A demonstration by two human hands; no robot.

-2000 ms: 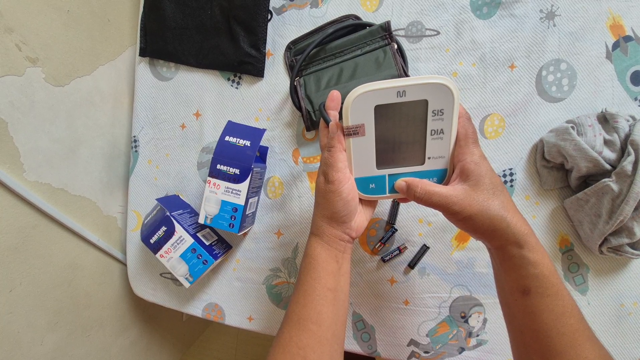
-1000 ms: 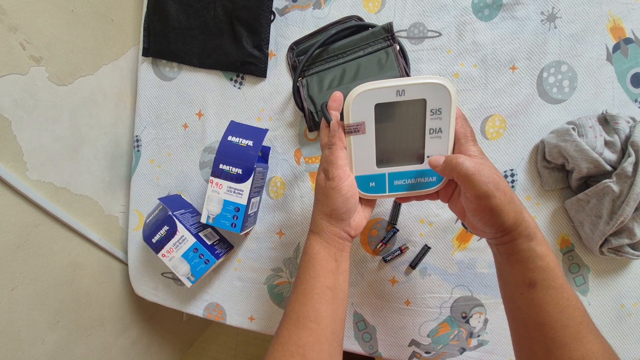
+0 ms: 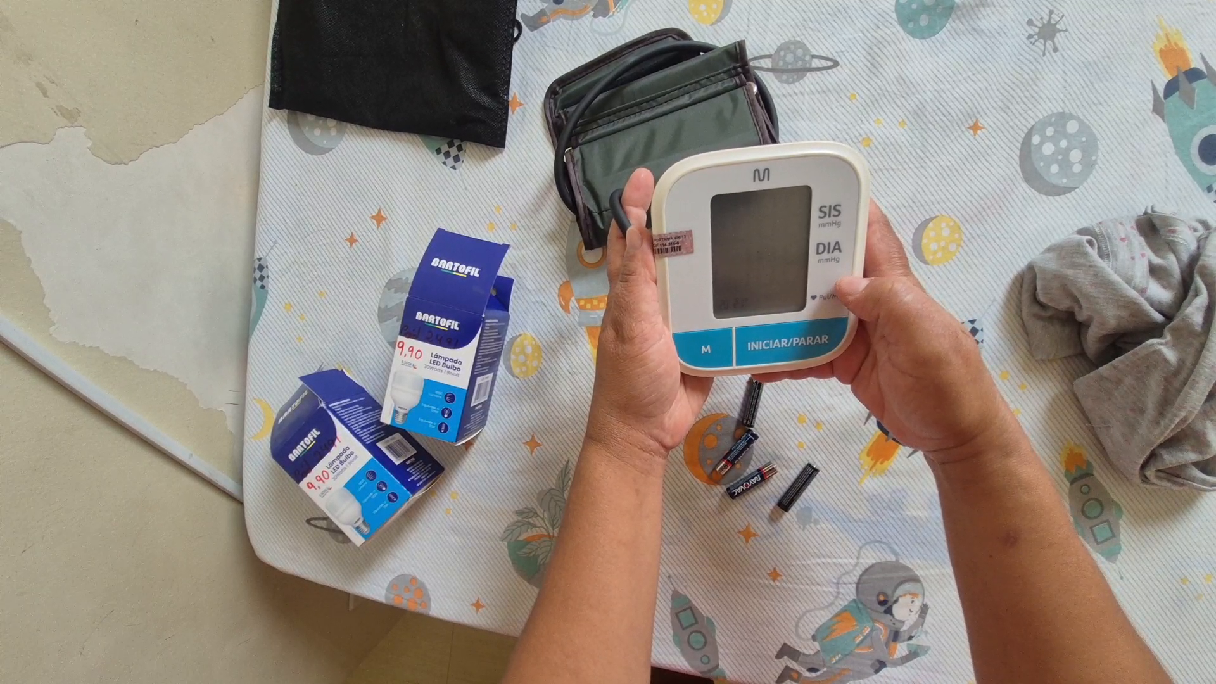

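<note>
Both my hands hold a white blood pressure monitor with a dark screen and two blue buttons. My left hand grips its left edge, where a small sticker bears writing. My right hand holds the right side, its thumb on the front above the larger blue button. A folded dark green arm cuff with a black tube lies behind the monitor, partly hidden by it. Below the monitor, several small batteries lie loose on the patterned cloth.
Two blue and white LED bulb boxes lie at the left, their flaps raised. A black fabric item is at the upper left, and a grey crumpled cloth at the right. The covered surface ends at the left over the floor.
My right thumb has moved from the larger blue button, where it lay two seconds ago, up to the white front beside the screen. Both hands have kept hold of the monitor.
</note>
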